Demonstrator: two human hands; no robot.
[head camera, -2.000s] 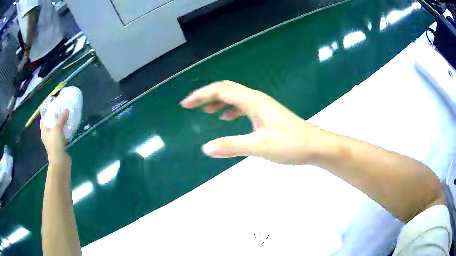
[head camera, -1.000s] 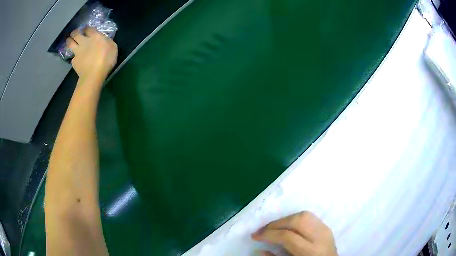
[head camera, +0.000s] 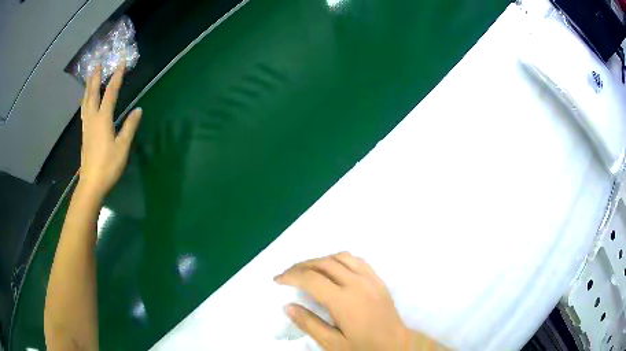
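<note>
A crumpled clear plastic bag lies on the dark ledge beyond the belt, at the upper left. My left hand is just below it, fingers apart; the fingertips overlap the bag's lower edge, and I cannot tell if they touch it. My right hand is over the white foam sheet at the bottom centre, fingers bent and apart. A faint whitish patch shows under its fingers; I cannot tell what it is.
The green conveyor belt runs between ledge and bench. A grey machine cabinet stands at the upper left. A stack of white trays is at the lower right. A white pad and a dark device are at the upper right.
My left hand brought the crumpled bag to the ledge, then opened and drew back below it. My right hand moved from over the belt down to the foam sheet, then slightly left.
</note>
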